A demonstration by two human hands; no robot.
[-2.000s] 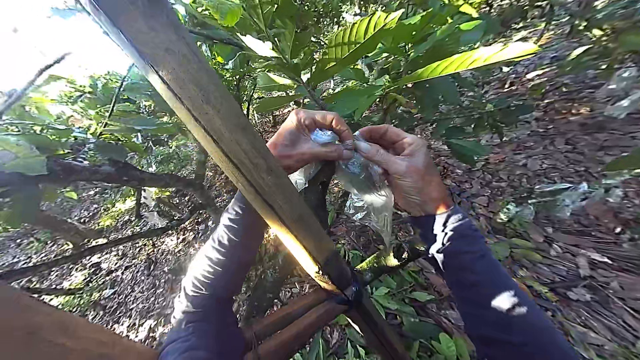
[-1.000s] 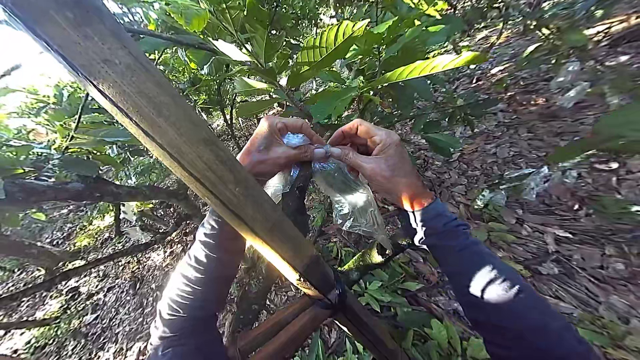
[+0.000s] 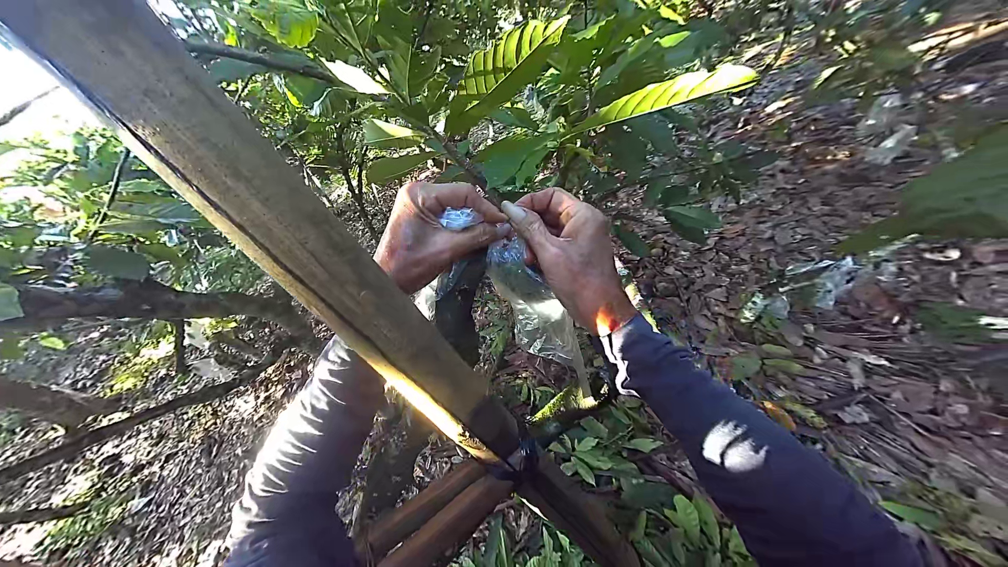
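My left hand (image 3: 437, 232) pinches a bunched part of clear plastic, a crumpled bit of which shows between thumb and forefinger. Thumb to thumb with it, my right hand (image 3: 571, 252) grips the same plastic at its gathered top. Below the fingers hangs a clear plastic bag (image 3: 543, 319), thin and wrinkled. More clear plastic shows beneath the left hand, beside a dark branch (image 3: 458, 307) that passes behind the hands. Whether the plastic is tied to the branch cannot be told.
A thick wooden pole (image 3: 260, 205) slants across in front of my left forearm, lashed at a joint (image 3: 516, 461) to other poles (image 3: 441, 512). Leafy twigs (image 3: 504, 71) reach in behind the hands. Dark branches (image 3: 150, 303) cross at left. Dry leaves (image 3: 787, 276) cover the ground at right.
Both hands stay together on the plastic, with small shifts of the fingers. The view has shifted a little since the first frame.
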